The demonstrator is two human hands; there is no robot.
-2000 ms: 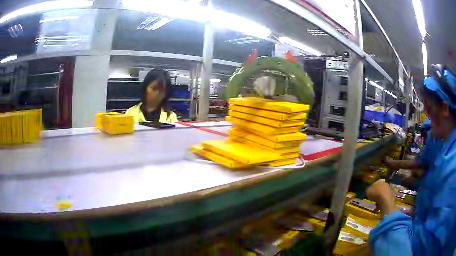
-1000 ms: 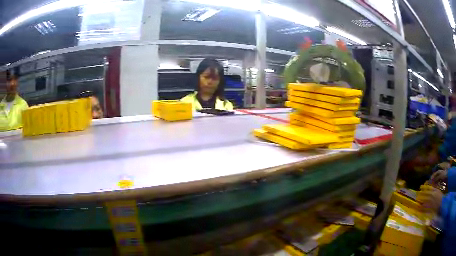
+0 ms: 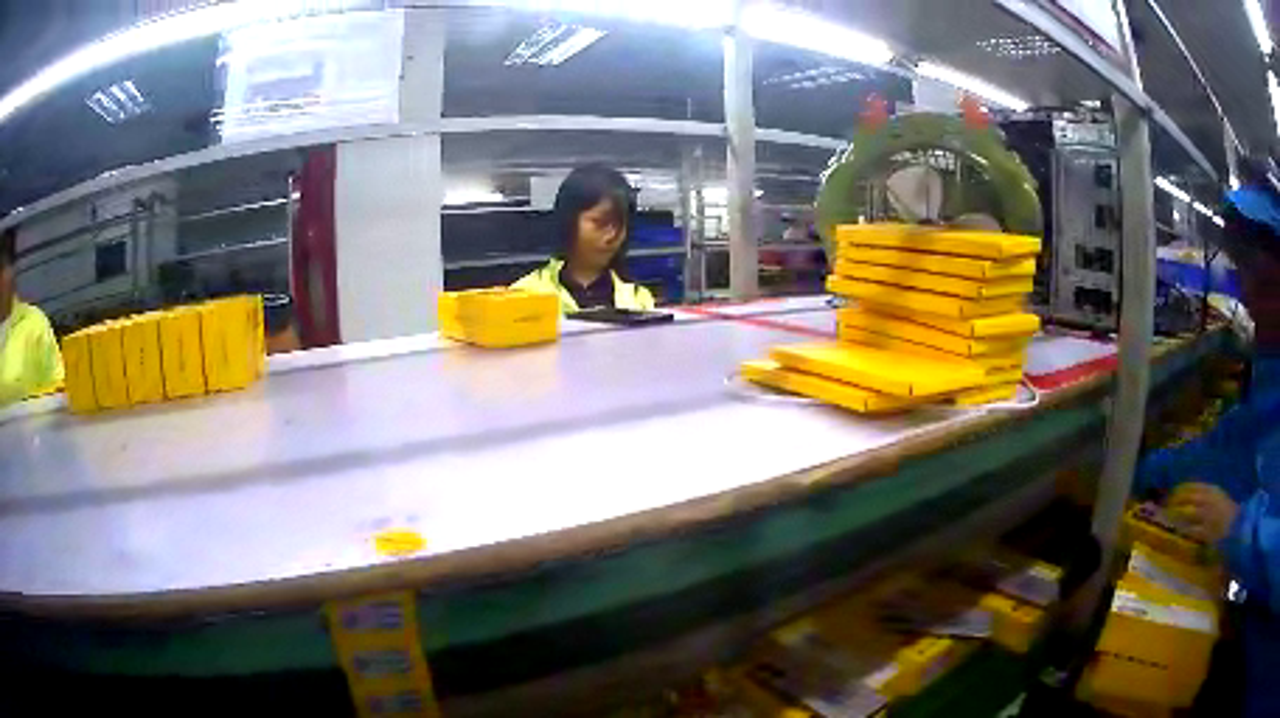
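Observation:
Neither of my hands is in view. A stack of yellow boxes (image 3: 938, 302) stands on the white shelf (image 3: 562, 435), right of centre, with a few flat boxes overlapping at its lower left. A thin white loop (image 3: 1022, 400) lies beside it. A row of yellow boxes on edge (image 3: 166, 354) stands at the left. A small group of yellow boxes (image 3: 500, 317) sits near the shelf's far edge. A small yellow sticker (image 3: 399, 542) is near the front edge, above a hanging yellow label strip (image 3: 382, 656).
A metal post (image 3: 1126, 309) rises at the right. Below the shelf, yellow boxes (image 3: 912, 631) lie blurred on the lower line. A person in blue (image 3: 1249, 463) at right has a hand at yellow boxes (image 3: 1154, 624). A person in yellow-green (image 3: 583, 281) sits across; a green fan (image 3: 929, 175) stands behind.
The view has turned right since two seconds ago, so the shelf items appear further left or right with slight shifts. The blue-clothed person's hand is now at yellow boxes beside the post.

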